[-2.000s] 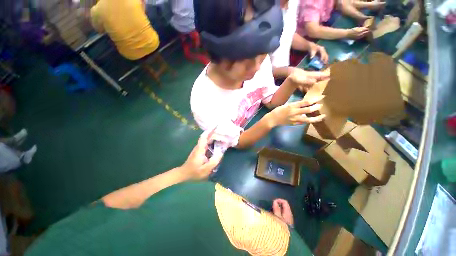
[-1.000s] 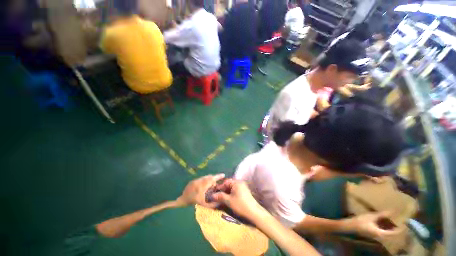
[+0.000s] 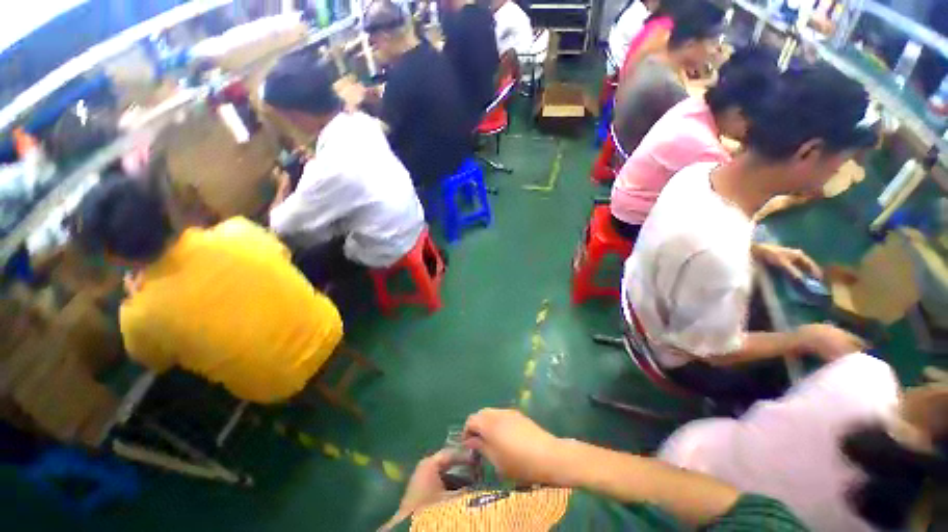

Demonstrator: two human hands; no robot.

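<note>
A small dark item in what looks like a clear bag (image 3: 458, 468) is held between my two hands in front of my chest, at the bottom centre. My left hand (image 3: 424, 486) grips it from the left and below. My right hand (image 3: 511, 445) pinches its upper edge from the right. The fingers hide part of it, and blur hides its details.
Several workers sit along both benches; one in yellow (image 3: 231, 312) is at left. A person in pale pink (image 3: 795, 447) is close at my right. A red stool (image 3: 603, 255) and blue stool (image 3: 465, 197) flank the green aisle. Brown cardboard (image 3: 878, 278) lies on the right bench.
The view has swung from the packing bench up along the aisle. My right hand, earlier low near the bench, has come up to the bagged item and stays on it with my left.
</note>
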